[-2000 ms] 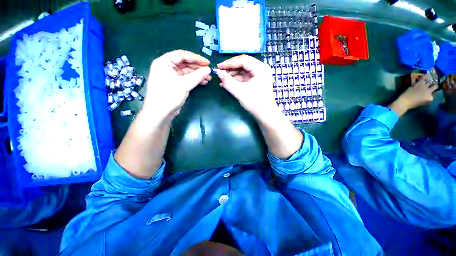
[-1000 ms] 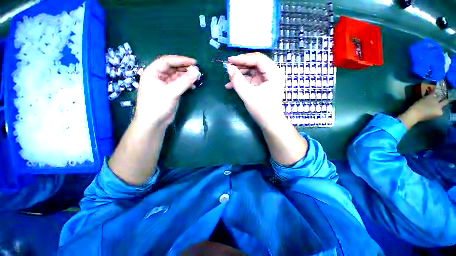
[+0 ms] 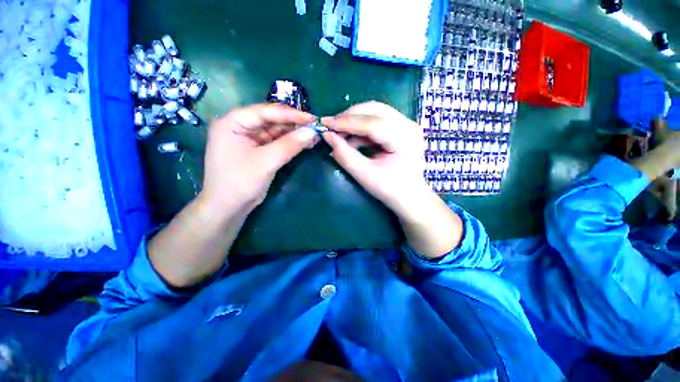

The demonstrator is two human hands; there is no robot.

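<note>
My left hand (image 3: 250, 149) and my right hand (image 3: 380, 149) meet at the fingertips in front of me. Between them they pinch a small silvery part (image 3: 320, 127), mostly hidden by the fingers. A dark round unit with a white piece on top (image 3: 288, 93) stands on the green bench just beyond my left fingertips. A pile of silver-white cylinders (image 3: 160, 82) lies left of my left hand, with one cylinder (image 3: 170, 148) apart from it. The parts tray with rows of small components (image 3: 470, 104) lies right of my right hand.
A large blue bin (image 3: 119, 149) of white plastic parts stands at the far left. A small blue bin (image 3: 397, 60) and loose white pieces (image 3: 337, 22) are at the back. A red bin (image 3: 573, 73) stands right of the tray. Another person's sleeve (image 3: 604, 246) is at the right.
My hands were apart one second ago and now meet at the fingertips. The dark round unit now shows beyond my left hand. The view has shifted, with tray and red bin further right.
</note>
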